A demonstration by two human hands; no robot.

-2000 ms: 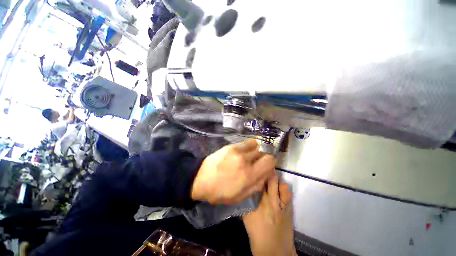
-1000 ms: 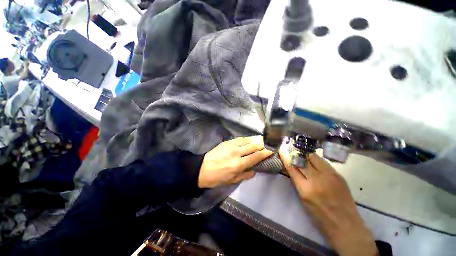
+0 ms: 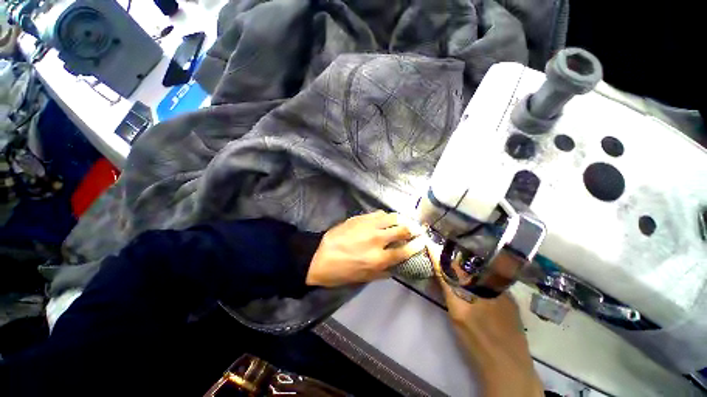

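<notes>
The grey quilted garment point(image 3: 310, 147) lies heaped left of and behind the white sewing machine head point(image 3: 574, 178). A ribbed strip point(image 3: 416, 265) shows under the fingers of my left hand point(image 3: 360, 250), which presses it at the needle area. My right hand point(image 3: 488, 329) reaches in from below, its fingertips at the strip and partly hidden behind the machine's metal guard point(image 3: 518, 246). The needle and presser foot are hidden by the guard and fingers.
At the upper left of the table are a black phone point(image 3: 184, 59), a blue card point(image 3: 182, 99), a small dark tray point(image 3: 134, 122) and a grey device with a round dial point(image 3: 105, 39). A red object point(image 3: 96, 188) lies beyond the table edge. The ruled table edge point(image 3: 372, 358) runs below.
The view has swung left, showing more garment and the machine head's end. My hands have moved from close together below the machine to the needle area, one on each side.
</notes>
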